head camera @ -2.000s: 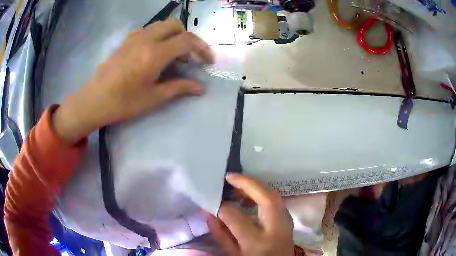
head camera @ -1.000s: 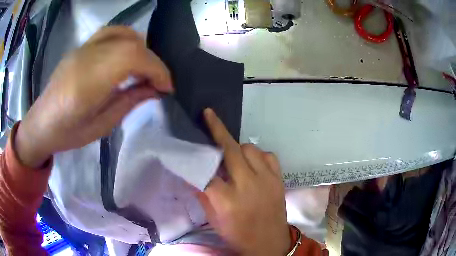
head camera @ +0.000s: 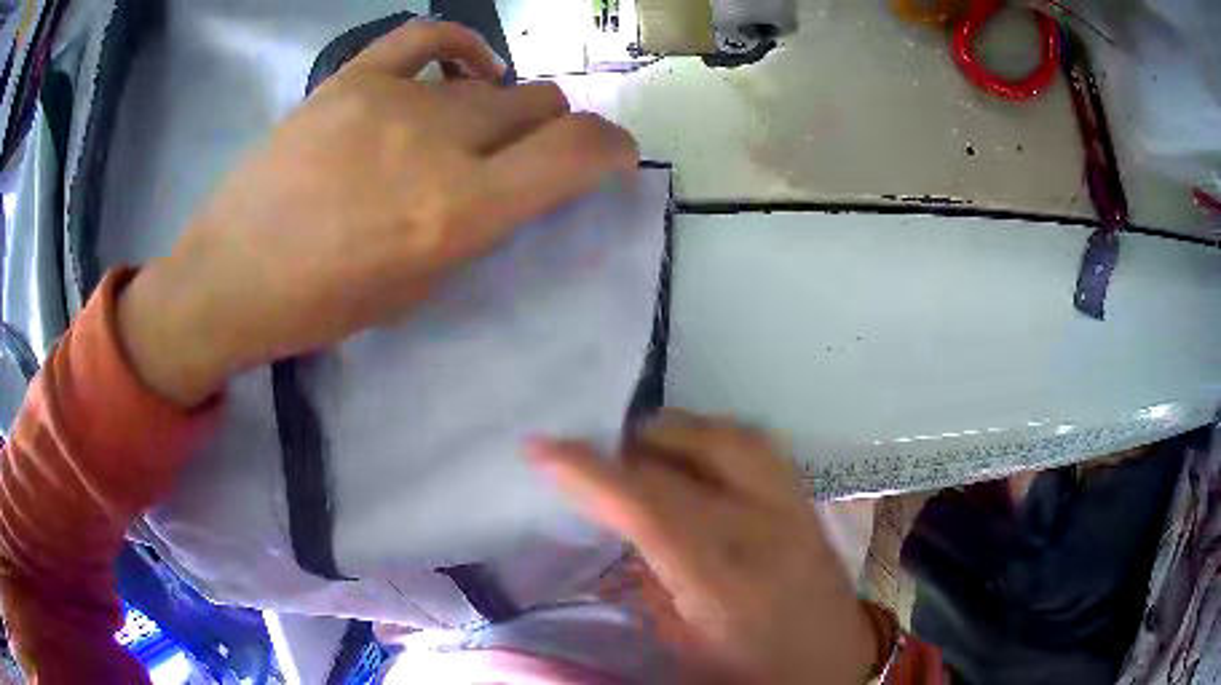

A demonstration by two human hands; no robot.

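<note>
A garment panel [head camera: 455, 428], pale grey on its upper face with dark strips, lies on the left part of the table and hangs over its near edge. A smaller pale piece with a dark right edge lies over it. My left hand [head camera: 388, 187] is on the upper part of this piece, its fingertips at the top edge near the right corner. My right hand [head camera: 723, 535] is at the piece's lower right edge, slightly blurred, with the index finger on the pale face and the other fingers at the dark edge. What the fingertips pinch is partly hidden.
The machine's needle plate area [head camera: 609, 34] is at the top. Red scissors handle [head camera: 1004, 51] and dark red snips [head camera: 1095, 147] with a grey tail lie at the upper right. A blue basket [head camera: 168, 622] is lower left. Dark cloth [head camera: 1031, 575] is below the table.
The small piece's black face showed a second ago; its pale face now covers that area. My left hand has moved right. My right hand has moved down and right.
</note>
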